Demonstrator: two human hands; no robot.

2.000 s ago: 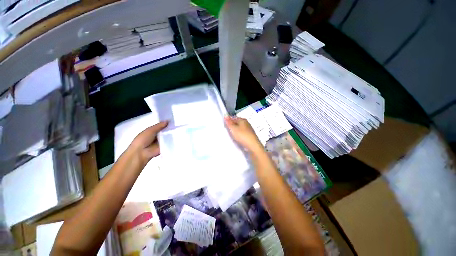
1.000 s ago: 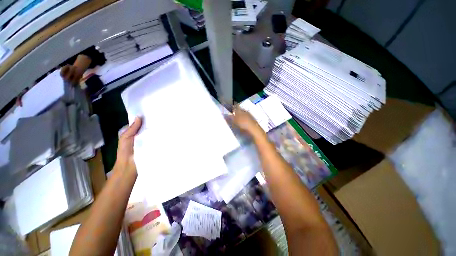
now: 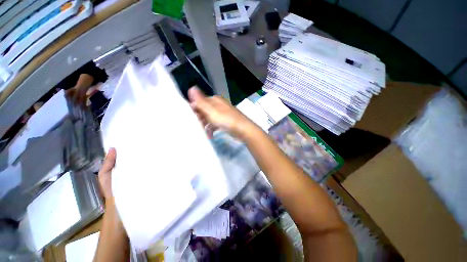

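Note:
A large blurred white sleeve, limp and peaked at its top edge, is held up in front of me. Whether a slab is inside cannot be told. My left hand grips its left edge, with most fingers hidden behind it. My right hand is at its upper right edge, fingers partly extended; whether it grips the edge is unclear. A translucent film lies below my right wrist. A printed leaflet shows partly under the sleeve's lower right corner.
A fanned stack of white units stands at right, beside small white slips and a bottle. An open carton holds clear plastic. A grey post rises behind the sleeve. Stacked slabs and another person's hand are at left.
The white sleeve has shifted left and now stands more upright, its lower end covering part of the leaflet. My right hand has moved up and left. The camera view has shifted right.

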